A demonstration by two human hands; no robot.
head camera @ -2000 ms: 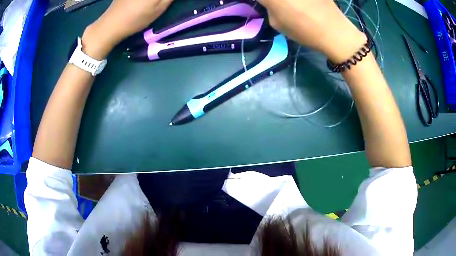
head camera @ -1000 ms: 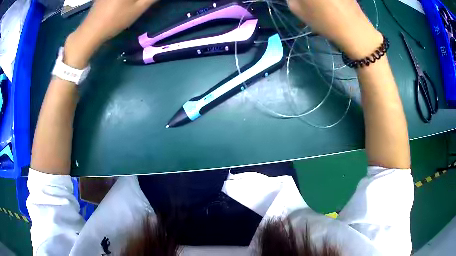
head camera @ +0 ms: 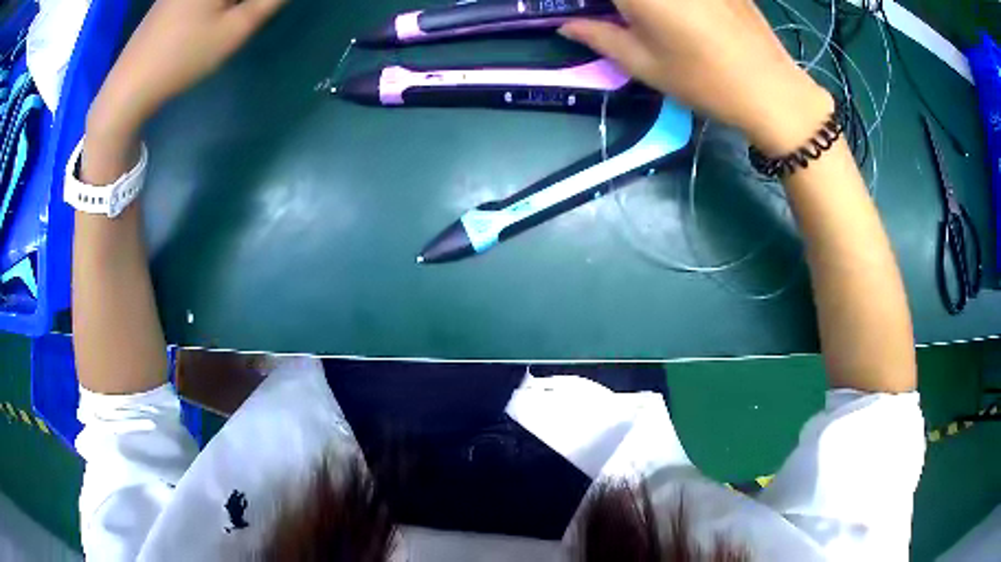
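Observation:
Three 3D pens lie on the dark green mat with their tips to the left. The upper purple pen (head camera: 472, 22) is partly cut off by the top edge, its lit digits showing. A pink pen (head camera: 483, 79) lies just below it. A light-blue pen (head camera: 582, 181) lies slanted nearest me. My right hand (head camera: 681, 44) is over the rear of the upper pens, thumb at the upper one; its fingers are cut off and its grip is unclear. My left hand (head camera: 187, 44) is at the upper left, away from the pens, fingertips cut off. A thin strand of waste is at the upper tips.
Clear filament (head camera: 703, 269) loops at the pens' rear with black cables. Scissors (head camera: 957, 247) lie at the right. A left blue bin (head camera: 77, 165) holds light-blue parts, and a right blue bin (head camera: 988, 99) is at the edge. A brown box (head camera: 220, 377) is below the bench edge.
The two upper pens now lie more level, and their tips are farther apart. My left hand has moved left. My right hand is now over the upper pens' rear. The view has shifted slightly.

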